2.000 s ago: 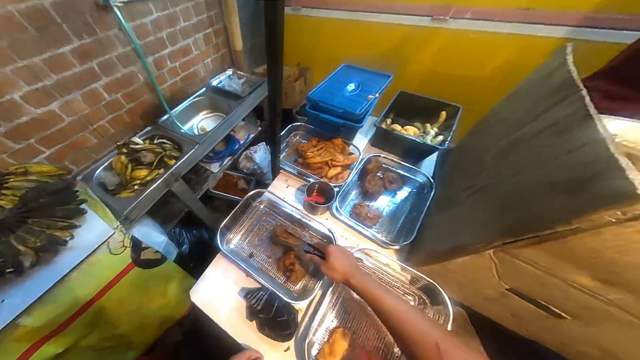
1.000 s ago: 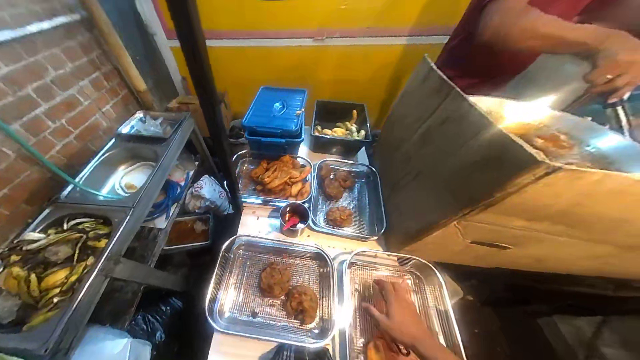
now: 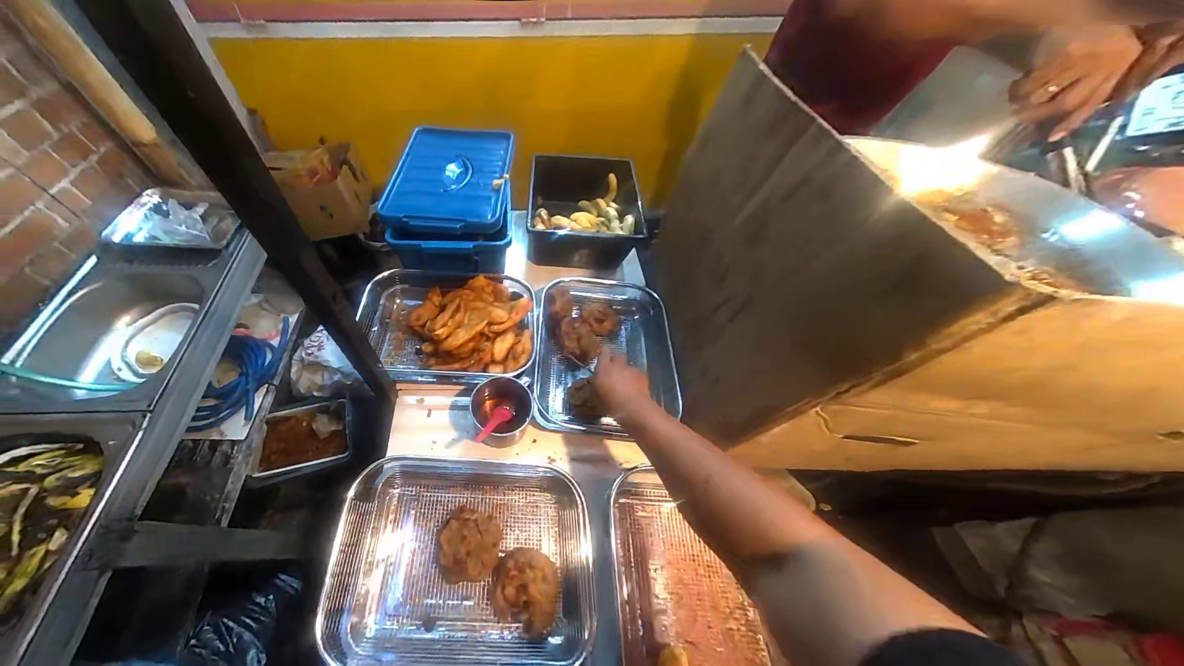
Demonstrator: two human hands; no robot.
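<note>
My right hand (image 3: 620, 384) reaches over the back right metal tray (image 3: 659, 347). Its closed fingers are beside browned fried pieces (image 3: 578, 335), and another dark fried piece (image 3: 585, 400) lies just below them. Whether the fingers grip a piece or a thin tool is not clear. Two browned fried patties (image 3: 470, 544) lie in the front left mesh-lined tray (image 3: 370, 481). Fried banana-like slices (image 3: 474, 322) fill the back left tray (image 3: 375, 301). A metal cup (image 3: 501, 412) with a red utensil (image 3: 495, 423) stands between the trays. My left hand is out of view.
Blue lidded tubs (image 3: 449, 180) and a black bin (image 3: 585, 250) of peeled bananas stand behind. At right, a cardboard screen (image 3: 786, 240) borders a frying area, where another person's hands (image 3: 1078, 79) work. A dark post (image 3: 240, 185) and a metal sink (image 3: 83, 314) are at left.
My right hand has moved from the front right tray to the back right tray. Two seconds ago it held dark tongs over the front left tray. The view has turned right.
</note>
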